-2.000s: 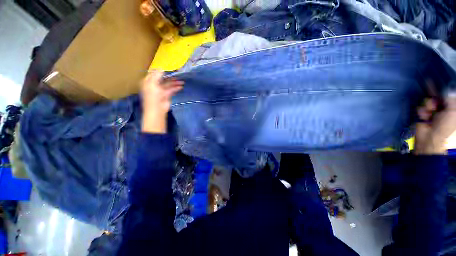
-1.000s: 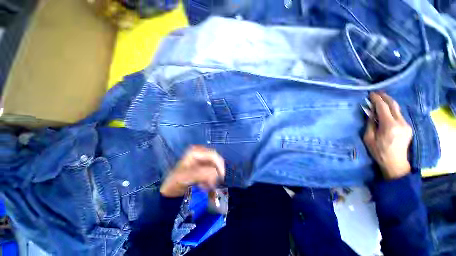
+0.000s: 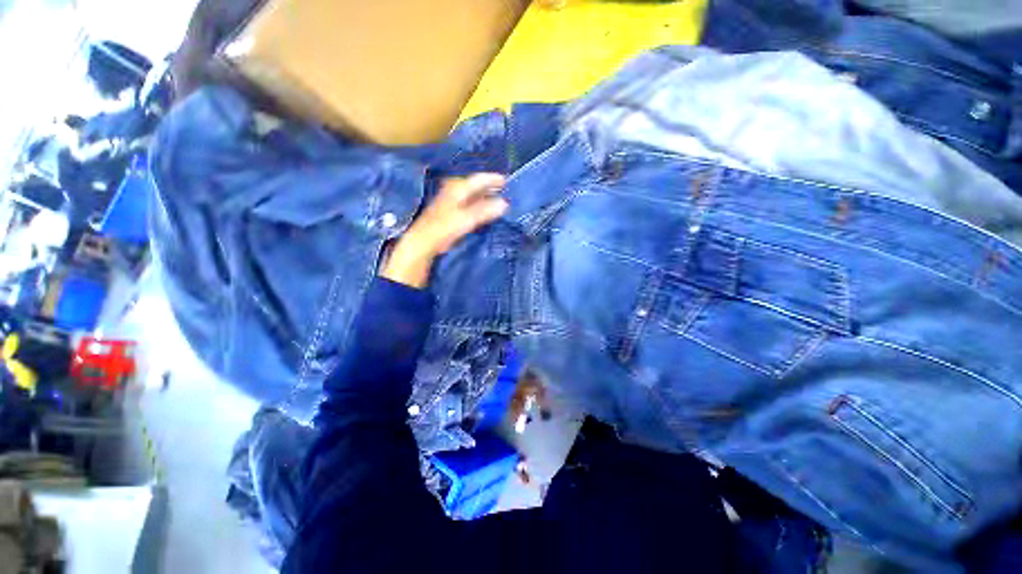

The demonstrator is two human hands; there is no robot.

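Observation:
A mid-blue denim jacket (image 3: 717,348) lies across the middle and right, outside up, with pale topstitching. Its welt pocket (image 3: 902,454) is at the lower right and a stitched pocket flap (image 3: 773,292) nearer the middle. The pale inner side (image 3: 762,107) shows along the top edge. My left hand (image 3: 448,219) is at the jacket's left end, fingers partly curled against the denim; whether it grips cloth cannot be told. My right hand is not in view.
A second denim jacket (image 3: 252,241) with metal buttons hangs at the left. A brown cardboard box (image 3: 381,62) and yellow surface (image 3: 605,51) are behind. More denim (image 3: 930,84) lies at the upper right. A blue bin (image 3: 476,477) is below.
The view has swung left. My left hand has moved from the jacket's near edge to its left end. The jacket now lies more slanted, and my right hand has left the picture.

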